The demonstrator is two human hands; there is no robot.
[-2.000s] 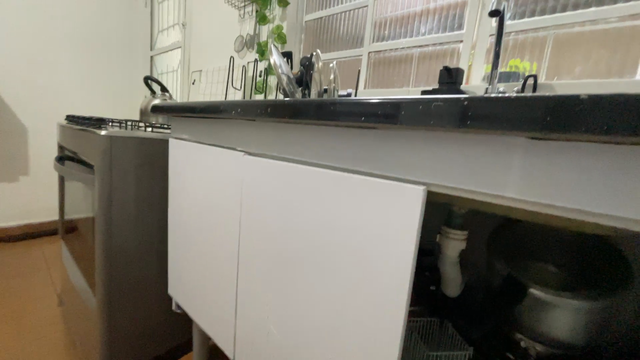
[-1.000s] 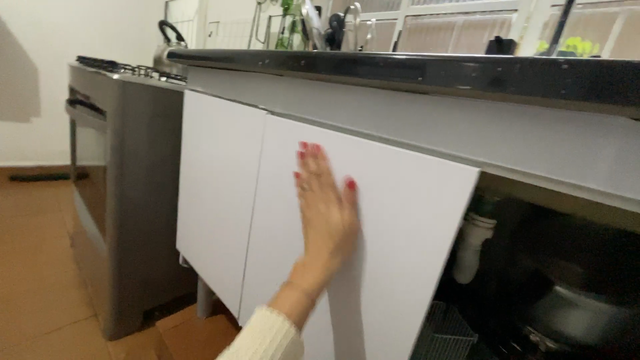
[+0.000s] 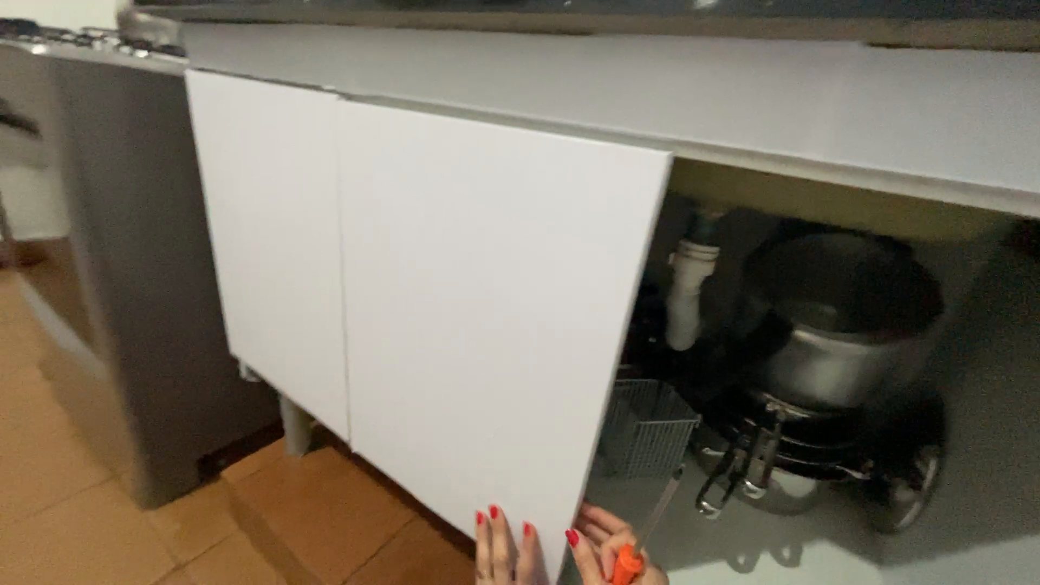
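At the bottom of the head view, the fingers of my left hand (image 3: 505, 546) lie spread against the front of a white cabinet door (image 3: 496, 309), near its lower corner. My right hand (image 3: 611, 556) is at the free edge of the same door, its fingers partly behind it. It holds a screwdriver by its orange handle (image 3: 627, 564), with the thin metal shaft pointing up into the cabinet. The door stands ajar. Both palms are cut off by the frame's lower edge.
Inside the cabinet are a white drain pipe (image 3: 689, 296), a wire basket (image 3: 650, 426), and stacked pots and pans (image 3: 837, 366). A dark countertop (image 3: 650, 23) runs above. A stove (image 3: 154, 268) stands at the left on a tiled floor (image 3: 89, 504).
A hand that was on the upper part of the door one second ago is gone from there. Both hands are now at its lower corner, with the screwdriver in view. The view has moved lower and closer.
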